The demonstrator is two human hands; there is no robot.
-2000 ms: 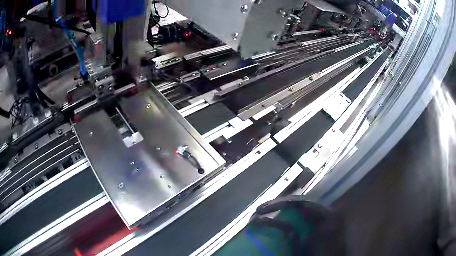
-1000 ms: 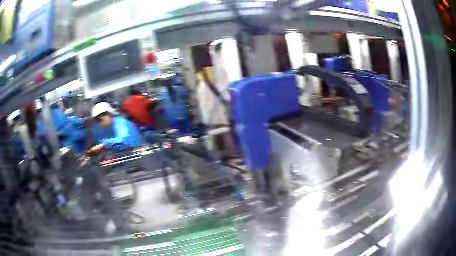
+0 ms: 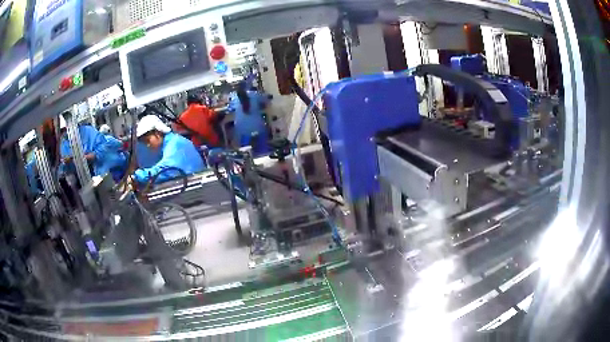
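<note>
Neither of my hands is in the picture. The nearest things in front of me are the conveyor rails (image 3: 267, 314), which look green-tinted at the bottom centre. To their right lies a silvery machine plate (image 3: 364, 294), partly washed out by glare. A blue machine housing (image 3: 371, 133) stands behind the plate, with a grey metal block on its right side.
A framed screen (image 3: 168, 63) hangs at the upper left beside red and blue buttons. A black curved cable cover (image 3: 495, 110) arches at the right. A bright upright post (image 3: 572, 113) stands at the right. A person in blue with a white cap (image 3: 175, 152) sits behind the line.
The view has swung up from the plate and rails to the machines and people beyond. Since one second ago the picture has sharpened and shifted slightly.
</note>
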